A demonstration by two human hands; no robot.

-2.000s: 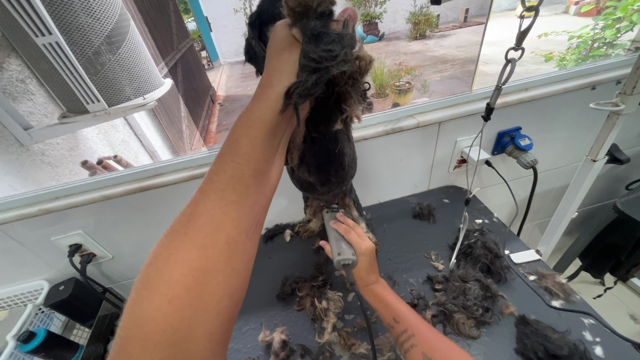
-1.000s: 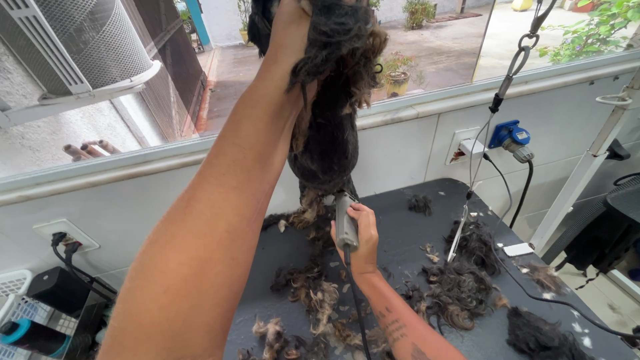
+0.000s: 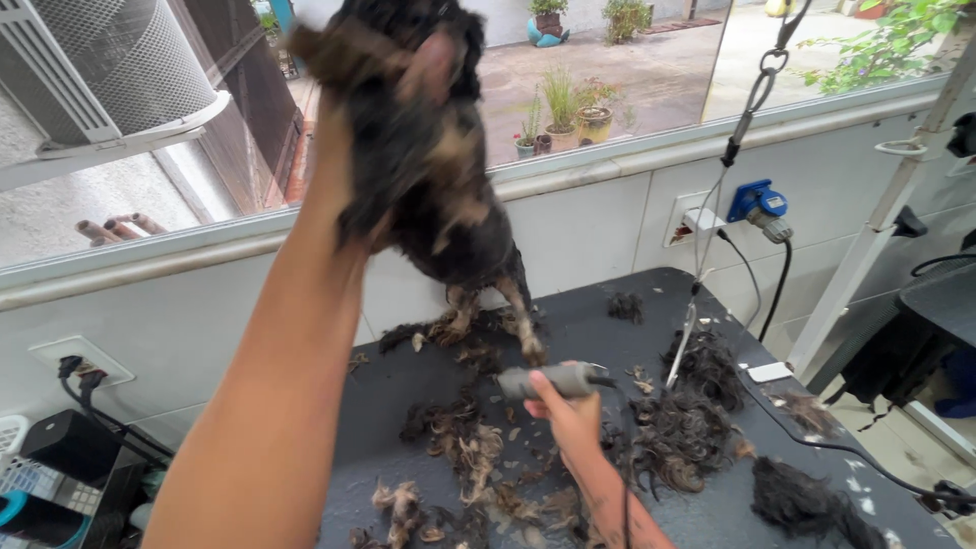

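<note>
A black and tan dog (image 3: 465, 229) is held upright at the window side of the dark grooming table (image 3: 633, 335), its hind feet on the tabletop. My left hand (image 3: 366, 221) grips its upper body or forelegs; fur hides most of the fingers and blur softens the rest. Just below the dog's hind paw, my right hand (image 3: 560, 404) holds a grey corded electric clipper (image 3: 549, 380), turned sideways and apart from the fur. Clumps of cut black and tan hair (image 3: 679, 435) lie about the table.
A steel cable with a clip (image 3: 694, 305) hangs over the table's right part. The clipper's black cord drops past my right forearm. Wall sockets (image 3: 84, 370), a white stand (image 3: 877, 221) and a blue plug (image 3: 762, 202) are near the edges.
My right hand has moved from the dog's hindquarters to the right and down, turning the clipper sideways. The dog's upper body has shifted left, and its hind legs now show.
</note>
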